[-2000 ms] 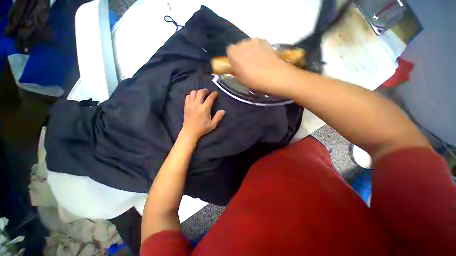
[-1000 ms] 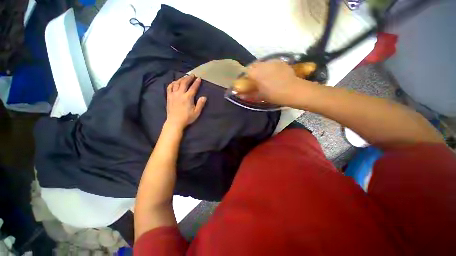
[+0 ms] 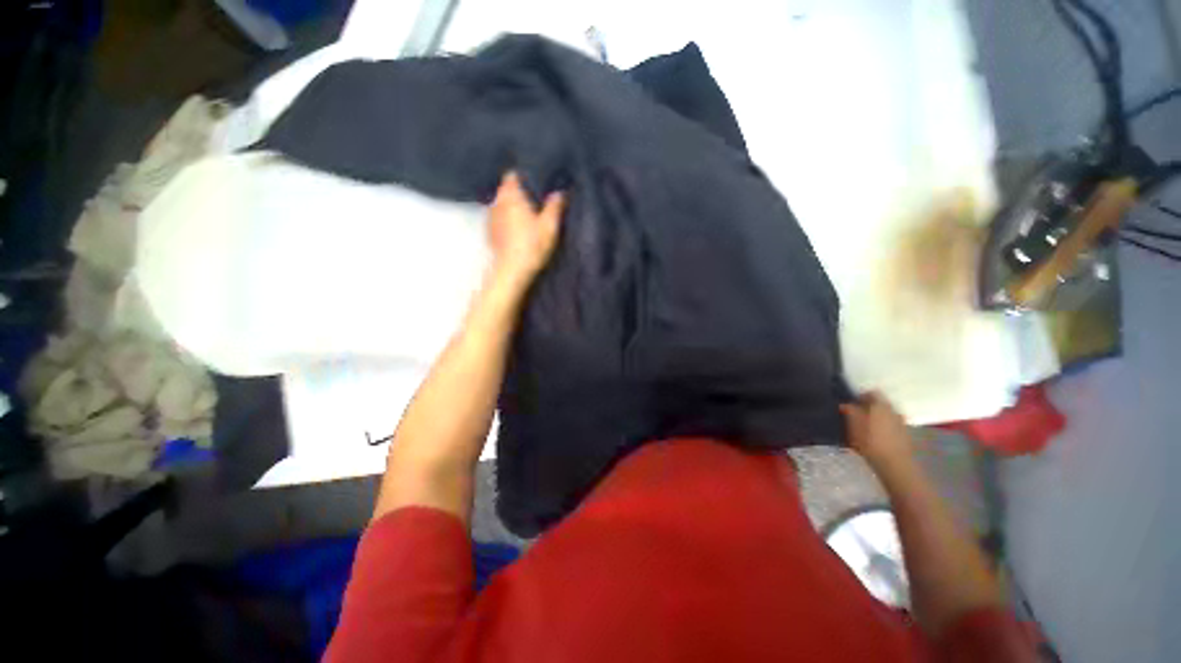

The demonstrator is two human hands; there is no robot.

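Observation:
The dark garment [image 3: 699, 285] lies bunched across the white table and hangs over its front edge near me. My left hand [image 3: 521, 233] grips a fold of it at the garment's left side. My right hand [image 3: 878, 425] pinches its lower right corner. The steam iron [image 3: 1056, 240], with its orange-brown wooden handle, is parked on the rest at the table's right end. No hand is on it. The beige pad is not visible.
The white padded board [image 3: 311, 266] is uncovered at left. Beige cloth [image 3: 117, 402] is piled beyond it. A brown scorch mark is on the table cover [image 3: 894, 78] by the iron. Red cloth [image 3: 1023, 421] is at the right edge. Black hoses rise behind the iron.
My right hand has let go of the iron, now parked at right, and holds the garment's corner. My left hand has closed on a fold. The garment has come off the board and covers the beige pad.

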